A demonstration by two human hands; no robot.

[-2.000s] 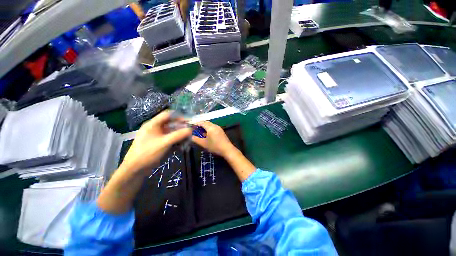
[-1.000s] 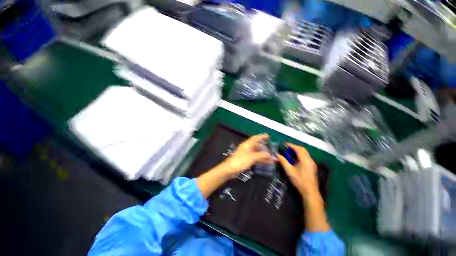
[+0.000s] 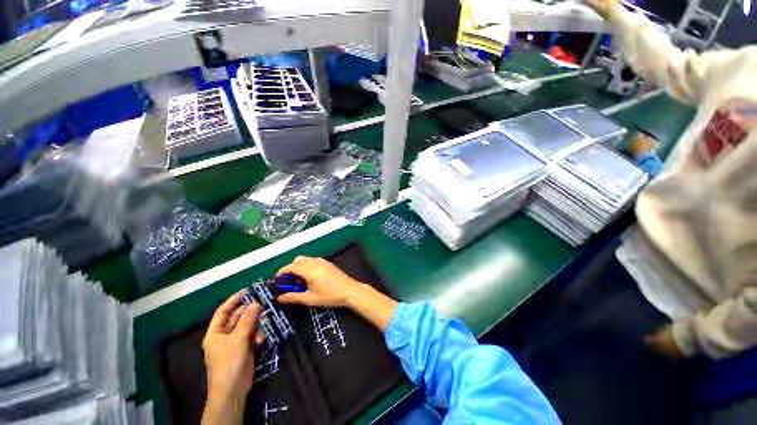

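Observation:
My left hand (image 3: 231,342) holds a dark, ladder-like runner lattice (image 3: 272,314) upright over the dark work tray (image 3: 365,361). My right hand (image 3: 319,282) is closed on a small blue-handled tool, likely side cutters (image 3: 290,284), mostly hidden in the fingers, close to the lattice's upper end. Whether the cutters touch the lattice is not clear. Thin pale offcuts (image 3: 272,410) lie in the tray's left half, and a pale lattice piece (image 3: 327,330) lies in the right half.
White stack (image 3: 29,315) at left. Grey panels on white stacks (image 3: 490,170) at right. Spare runners (image 3: 404,229) lie on the green surface. Clear bags (image 3: 286,199) and compartment trays (image 3: 278,108) are beyond the pale rail. A post (image 3: 400,108) stands at centre. A person in beige (image 3: 697,191) stands at right.
The view has swung left, then back right. A person in beige has come into view at right. The hands stay together over the tray, and the lattice now shows clearly.

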